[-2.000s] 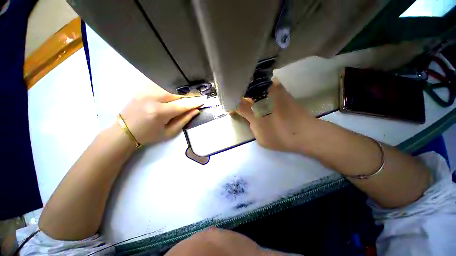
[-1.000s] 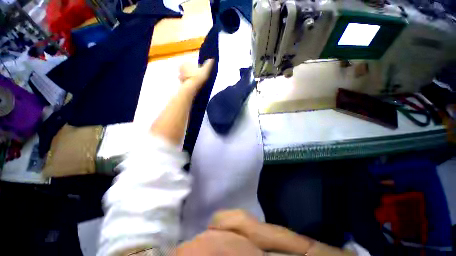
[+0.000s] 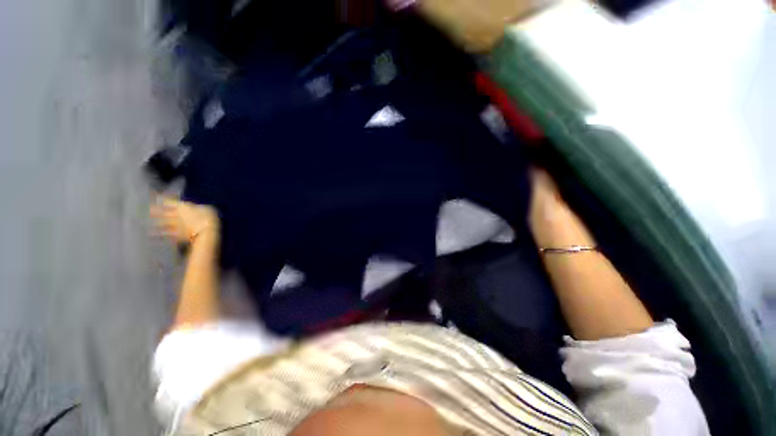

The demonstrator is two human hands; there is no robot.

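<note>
A large dark navy fabric pile (image 3: pixel 340 179) fills the middle of the view in front of my body. Several small pale triangular patches (image 3: pixel 472 227) show on it. My left hand (image 3: pixel 183 220) is at the pile's left edge, blurred; whether it grips the fabric cannot be told. My right hand (image 3: pixel 543 196) is at the pile's right edge, beside the table edge; its fingers are mostly hidden.
The white table (image 3: pixel 681 94) with its curved green edge (image 3: pixel 630 179) runs down the right side. A red strip (image 3: pixel 510 106) lies beside that edge. A blurred grey floor (image 3: pixel 94 213) is at left. A tan object (image 3: pixel 476 19) is at the top.
The view has swung down and away from the sewing machine to the navy pile. My left hand has left the table, and my hands are now apart at opposite sides of the pile.
</note>
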